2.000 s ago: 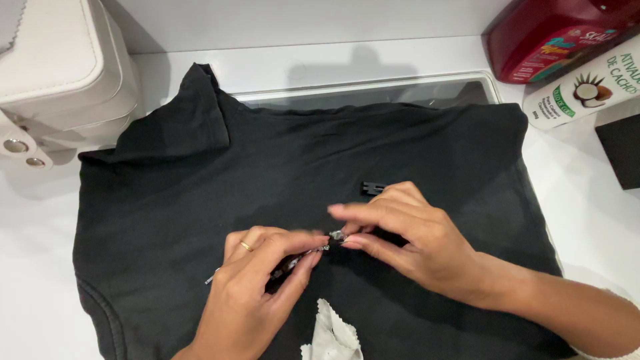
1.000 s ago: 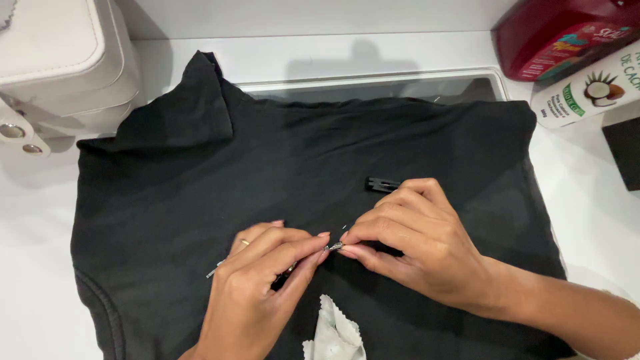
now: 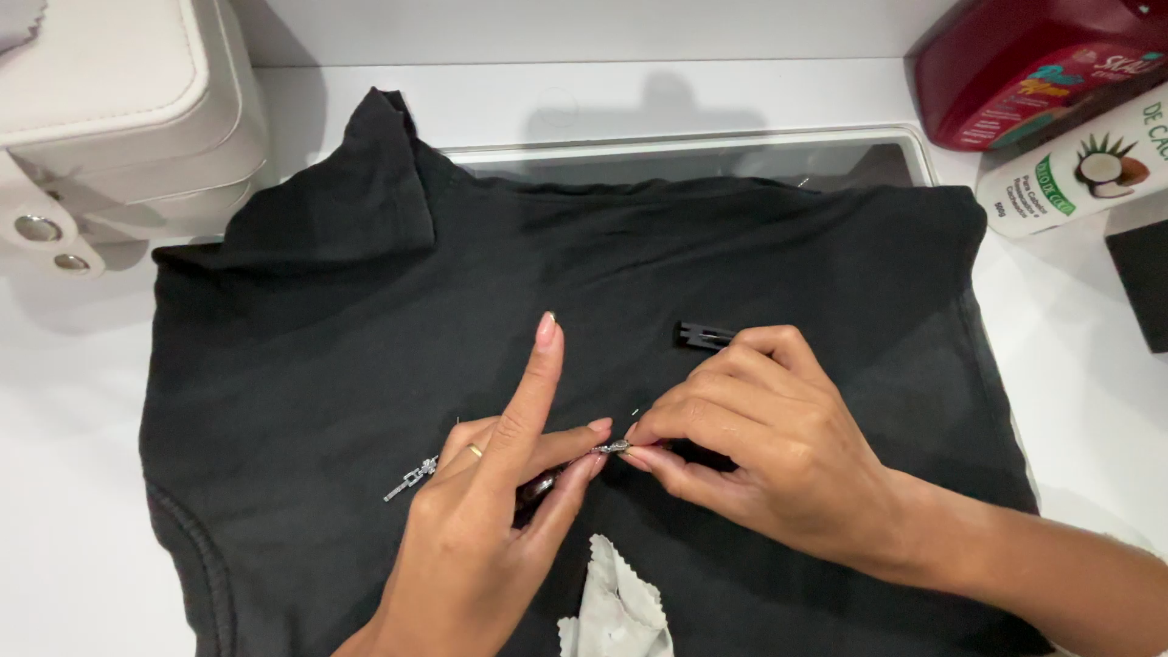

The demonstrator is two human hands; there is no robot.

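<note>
Over a black cloth garment (image 3: 584,274), my left hand (image 3: 502,465) pinches one end of a small silvery metal piece (image 3: 613,447), its index finger raised. A dark, shiny rounded thing (image 3: 537,491) is partly hidden in that palm. My right hand (image 3: 766,438) holds the piece's other end between thumb and fingertip. Part of a silvery link bracelet or watch band (image 3: 412,479) shows left of my left hand. Near my right knuckles lies a black slotted tool or holder (image 3: 703,336), its right end hidden. A tiny bright pin-like bit (image 3: 635,412) shows just above my right fingertips.
A pale cloth with zigzag edges (image 3: 620,602) lies below the hands. A white case with snap straps (image 3: 100,82) stands at the upper left. At the upper right are a dark red bottle (image 3: 1013,82), a white bottle (image 3: 1068,173) and a black object (image 3: 1145,274). A clear-topped tray (image 3: 693,157) lies partly under the garment.
My left index finger has lifted from the metal piece and now points up. Both hands stay close together over the garment, with the fingertips still at the small piece.
</note>
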